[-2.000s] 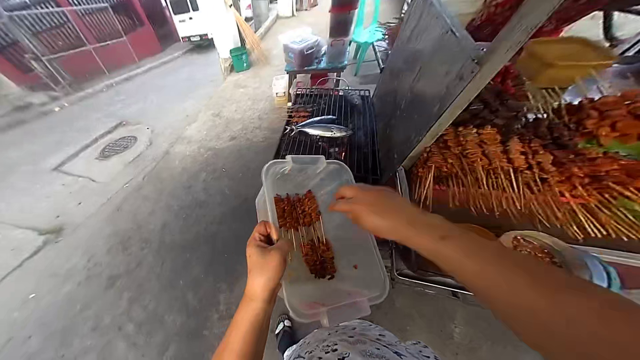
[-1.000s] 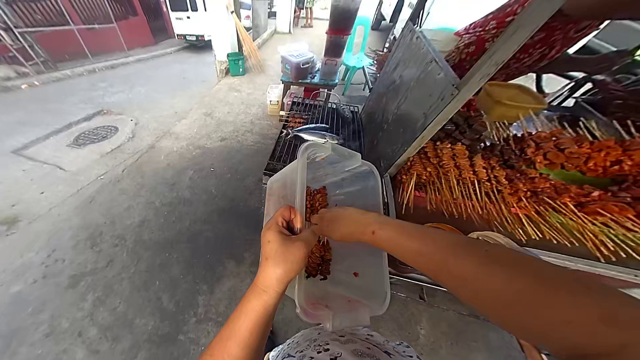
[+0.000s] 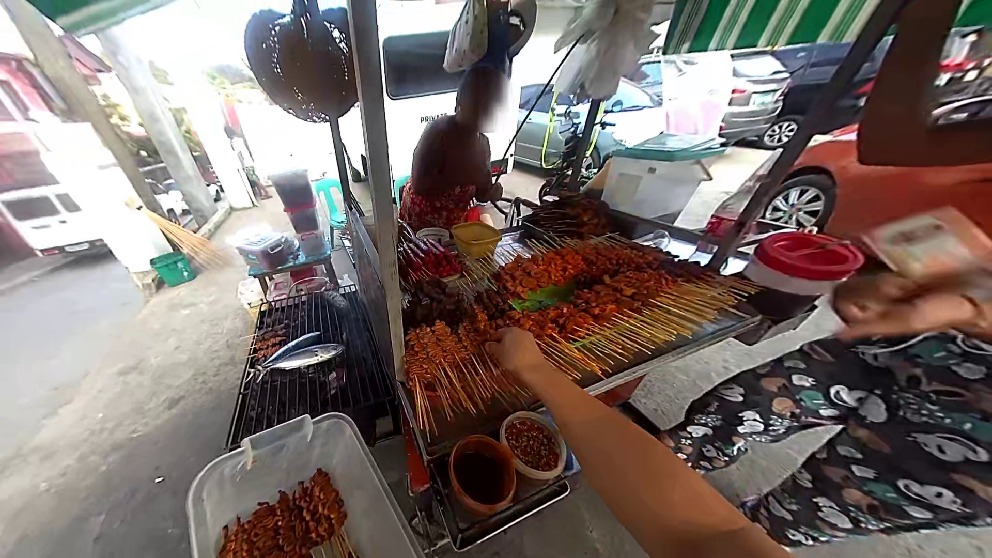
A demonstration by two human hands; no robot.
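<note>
My right hand (image 3: 517, 353) reaches from the lower right onto the stall's tray, its fingers curled down among raw meat skewers (image 3: 446, 353); whether they grip a stick is hidden. More skewers with reddish meat (image 3: 573, 271) lie in rows beside it, their bamboo sticks pointing to the front edge. At the lower left, a clear plastic container (image 3: 203, 496) holds several meat skewers (image 3: 291, 515). My left hand is not in view. A brown bowl of dark liquid (image 3: 482, 474) and a tub of chopped sauce (image 3: 533, 444) stand below the tray.
Two fish (image 3: 308, 356) lie on the charcoal grill (image 3: 260, 411) at left. A metal post (image 3: 380, 194) rises between grill and tray. A person (image 3: 449, 155) is behind the stall. At right, another person's blurred hand (image 3: 907, 310) is near a banknote (image 3: 930, 240), beside a red-lidded container (image 3: 806, 263).
The view has swung right to the stall. My right hand has left the plastic container and is now at the skewers on the tray. My left hand has gone out of view.
</note>
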